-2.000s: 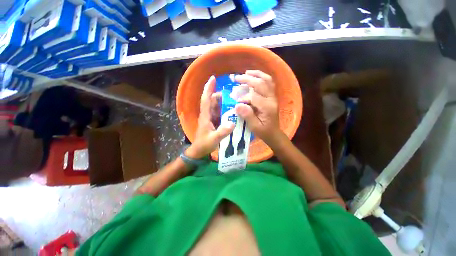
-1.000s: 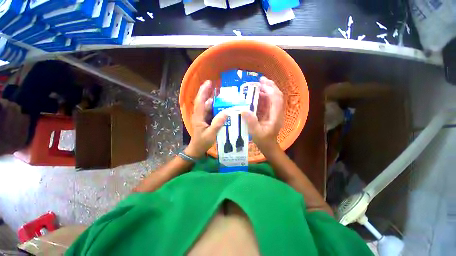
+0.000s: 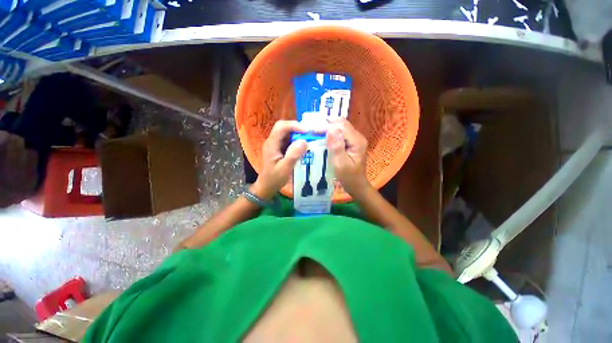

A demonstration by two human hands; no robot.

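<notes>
A blue-and-white carton [image 3: 313,177] with a picture of two dark cable-like items is held upright-facing over the near rim of the orange perforated basket [image 3: 396,100]. My left hand [image 3: 279,155] grips its upper left edge. My right hand [image 3: 347,151] grips its upper right edge. Fingers and thumbs of both hands meet near the white end flap [image 3: 314,122], partly hiding it. Other blue-and-white cartons [image 3: 322,94] lie in the basket just beyond my hands.
Stacked blue cartons [image 3: 87,23] stand on the dark table [image 3: 268,12] at upper left. White scraps lie on the table and floor. Open brown boxes [image 3: 126,175] are at left and right. A white stand [image 3: 553,194] is at right, red stools at left.
Both hands have drawn in to the held carton's top end, and the basket cartons now show apart beyond them. The loose cartons on the table have mostly left the view.
</notes>
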